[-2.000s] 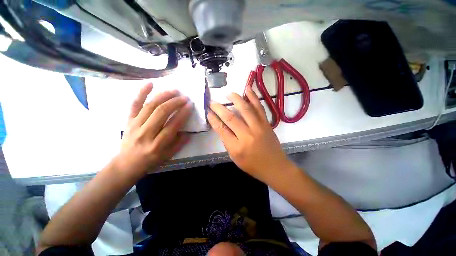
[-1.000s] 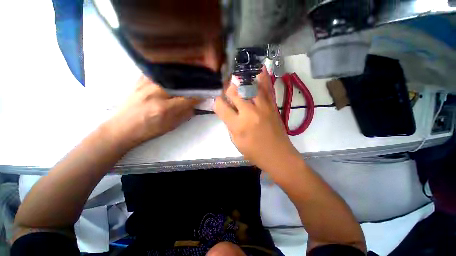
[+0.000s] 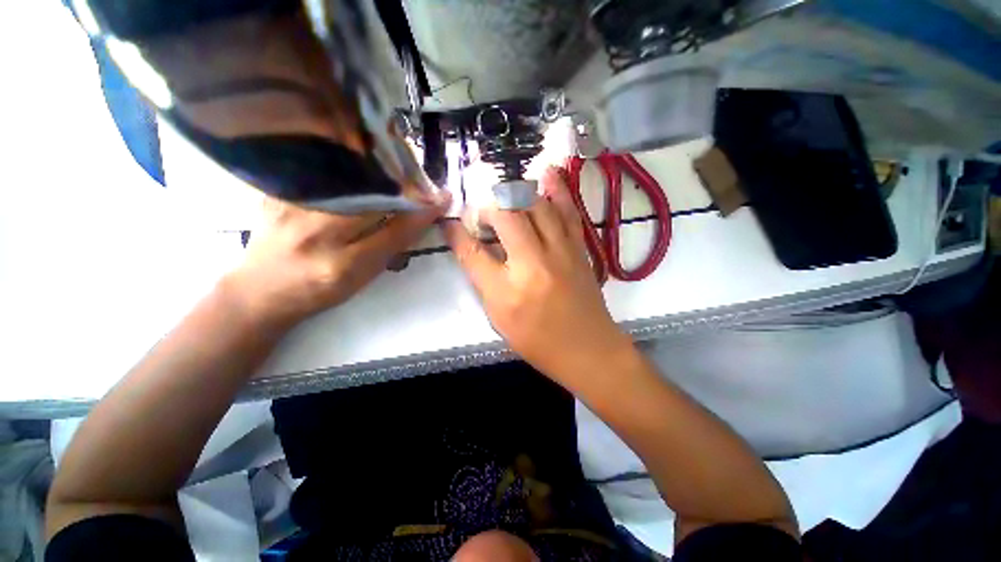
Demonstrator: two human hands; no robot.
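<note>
The sewing machine head (image 3: 494,55) hangs over the work, with the needle and presser area (image 3: 510,165) just beyond my fingers. My left hand (image 3: 318,258) is left of the needle, its fingertips together beside it. My right hand (image 3: 538,263) is in front of and right of the needle, fingers bent and slightly apart, fingertips partly behind the machine parts. Glare and my fingers hide the white fabric, so whether either hand grips it cannot be told. The red-handled scissors (image 3: 665,225) lie right of my right hand.
A black phone (image 3: 812,181) and a brown tab (image 3: 720,181) lie on the white table (image 3: 379,329) at right. A blurred shiny machine part (image 3: 252,99) covers the upper left. White panels with a dark edge (image 3: 757,384) hang below the table at right; white pieces (image 3: 225,510) are below left.
My left hand has gone from spread on a white piece to fingertips drawn together by the needle. My right fingers have moved up to the needle area. The camera view has shifted.
</note>
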